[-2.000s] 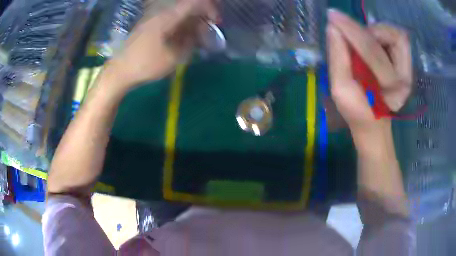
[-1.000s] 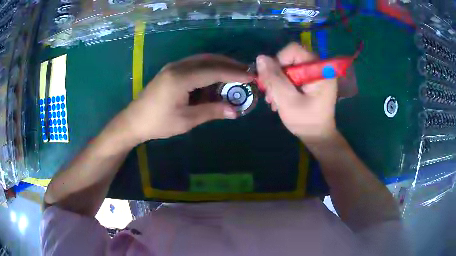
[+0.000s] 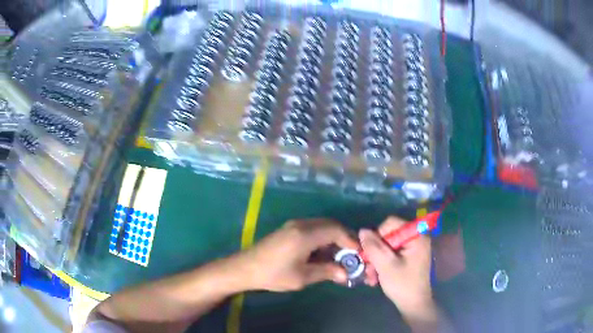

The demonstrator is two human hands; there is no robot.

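My left hand [image 3: 302, 257] holds a round metal part [image 3: 350, 262] between thumb and fingers, over the lower middle of the green mat. The part is a silver ring with a dark grey centre. My right hand [image 3: 398, 260] is closed around a red probe [image 3: 406, 234] with a blue dot on its handle. Its fingertips meet the right side of the part; the probe's tip is hidden by the fingers. The round holder cannot be told apart beneath the part and hands.
A clear parts tray [image 3: 426, 173] with rows of metal parts lies beyond the hands. More clear trays [image 3: 39, 162] stand left and right. A sticker sheet [image 3: 153, 185] with blue dots lies left. A loose ring [image 3: 500, 281] and a reddish-brown pad [image 3: 448, 250] lie right.
The view has tilted up, so the far tray shows and the hands sit lower in the picture. Since two seconds ago the hands have come together; the left still holds the part seen one second ago.
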